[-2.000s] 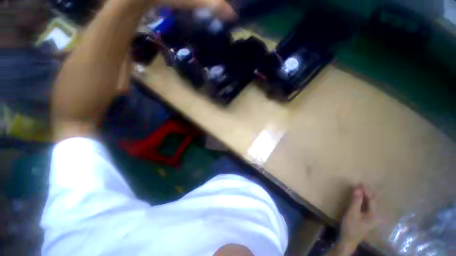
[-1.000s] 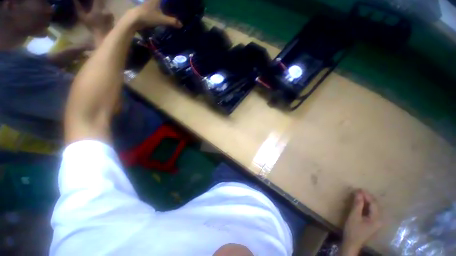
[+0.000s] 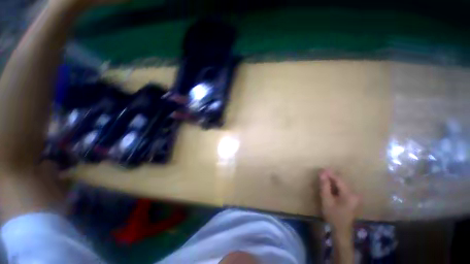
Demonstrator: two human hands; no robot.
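Note:
Several black plastic housings stand on the tan bench at the left, each with a bright disc. One housing (image 3: 227, 82) stands apart to their right, by the conveyor, with a glowing disc (image 3: 199, 93) and reddish wires. My left arm crosses the left side; my left hand (image 3: 85, 3) is blurred and mostly cut off by the top edge, so its hold is hidden. My right hand (image 3: 339, 198) rests at the bench's front edge, fingers curled, thumb and finger close together. It is blurred; I cannot tell whether it holds anything small.
A green conveyor (image 3: 319, 33) runs behind the bench (image 3: 288, 113). Shiny tape (image 3: 228, 149) is stuck on the bench. Crinkled clear plastic (image 3: 427, 154) lies at the right. Below the front edge are a box of small parts (image 3: 381, 237) and a red object (image 3: 136, 224).
The view has swung, so the bench now runs level and the housings appear farther left. My left hand has gone to the top edge. My right hand keeps its curled pose. The other person has left view.

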